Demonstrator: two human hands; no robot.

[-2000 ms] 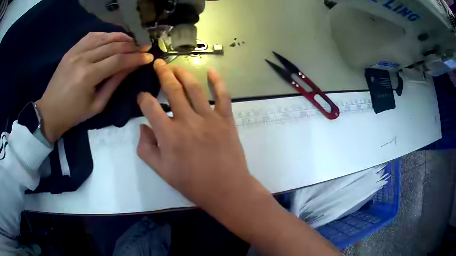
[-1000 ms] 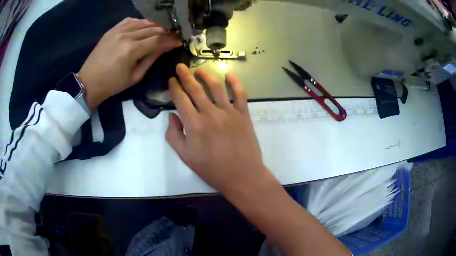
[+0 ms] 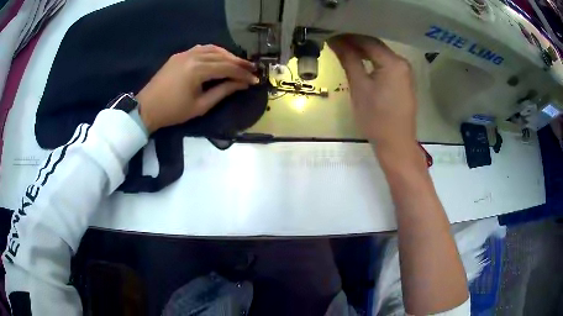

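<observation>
A black bag panel (image 3: 105, 68) with rounded corners lies at the left of the machine bed, its right edge by the presser foot (image 3: 264, 71). A black strap (image 3: 170, 163) hangs off its lower edge onto the white table. My left hand (image 3: 191, 86) lies on the panel, fingertips together at its edge beside the presser foot; whether they pinch it is unclear. My right hand (image 3: 379, 86) is raised at the sewing machine head (image 3: 401, 28), right of the lamp, its fingertips partly hidden behind the head. The red thread snips (image 3: 427, 155) are mostly hidden behind my right forearm.
The white table (image 3: 296, 197) has a printed ruler strip along the bed. A small black tag-like piece (image 3: 476, 145) lies at the right of the table. A blue basket (image 3: 491, 271) with white sheets stands below right. Striped fabric (image 3: 37, 24) shows at the top left.
My right hand has left the panel's edge and moved up and right to the machine head. My left hand stays by the presser foot. The view has shifted, and more of the panel shows.
</observation>
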